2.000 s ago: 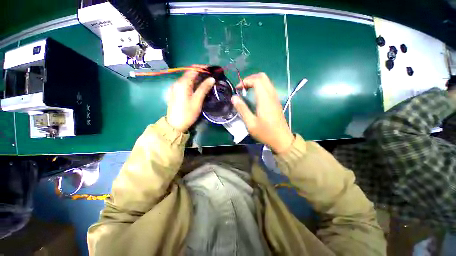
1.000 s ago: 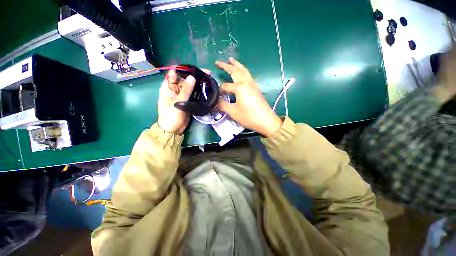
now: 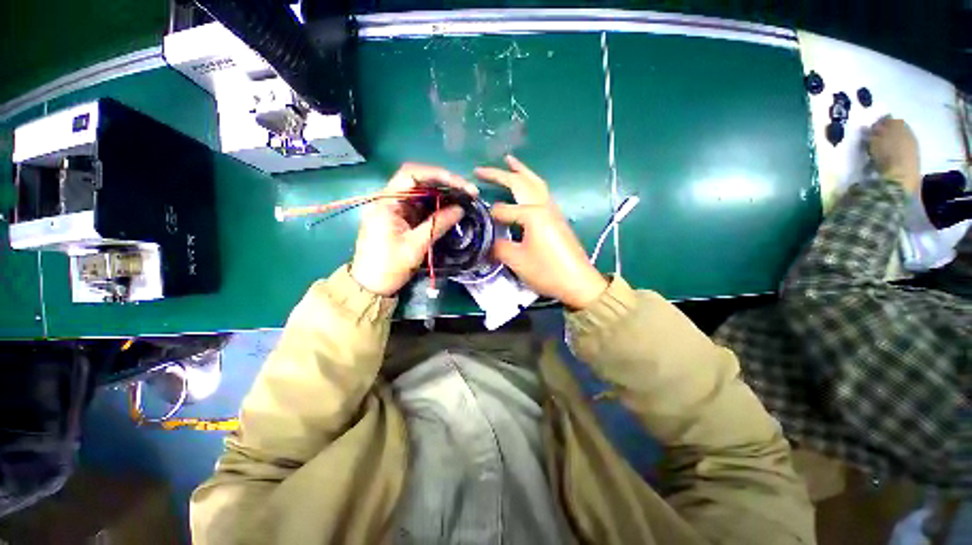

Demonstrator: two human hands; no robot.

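Observation:
A round dark housing (image 3: 465,243) is held between my hands over the front edge of the bench, its open end facing up. A white bracket (image 3: 499,298) sticks out at its lower edge. My left hand (image 3: 403,229) grips the housing's left side, thumb at the opening. My right hand (image 3: 541,234) holds its right side, with the index finger raised. A wire harness (image 3: 341,205) runs left from the housing to a pale plug (image 3: 281,213). A thin red wire hangs over the front, ending in a tiny white connector (image 3: 432,292).
Two black-and-white machines (image 3: 160,202) (image 3: 279,106) stand on the green bench (image 3: 703,128) at the left. A white cable (image 3: 615,226) lies right of my hands. Small black round parts (image 3: 836,132) lie on a white mat (image 3: 853,75), where a neighbour's hand (image 3: 893,149) reaches in.
The housing has turned from tilted to opening upward. The thin red wire now hangs over its front. The neighbour's hand has moved onto the white mat, beside a dark object.

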